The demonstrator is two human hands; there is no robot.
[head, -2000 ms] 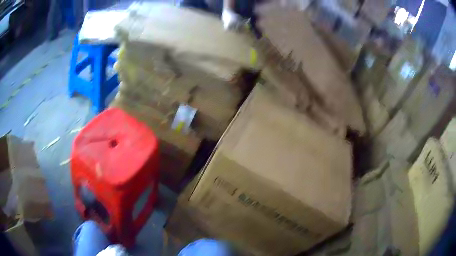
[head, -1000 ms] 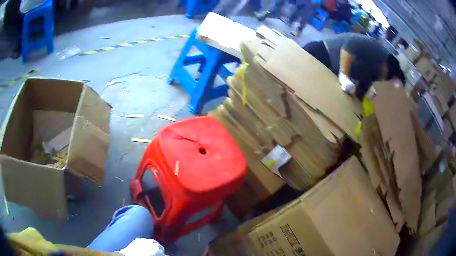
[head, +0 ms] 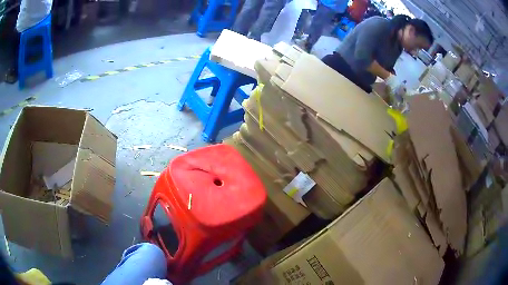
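At the bottom edge, a small sliver of a white glove [head: 157, 281] shows beside my blue-clad knee [head: 136, 267]. I cannot tell which of my hands it is or whether it holds anything. No other hand of mine can be made out. A blurred yellow thing [head: 33, 277] is cut off at the bottom left corner. Nearest in front stand a red stool [head: 220, 186] and a large closed carton [head: 384, 239] with dark print. Behind them is a stack of blanks [head: 312, 150] with yellow strap pieces and a white label.
An open scrap box [head: 94, 178] with offcuts stands on the floor at left. A blue stool [head: 209, 103] holds a pale slab [head: 239, 51] behind the red stool. A person [head: 367, 47] bends over beyond the stack. More cardboard [head: 440, 161] leans at right. Offcuts lie on the floor.
The view has swung left, bringing the scrap box into sight, then shifted slightly. The brown edge at bottom left is gone and less of the white glove shows. The person behind has risen somewhat.
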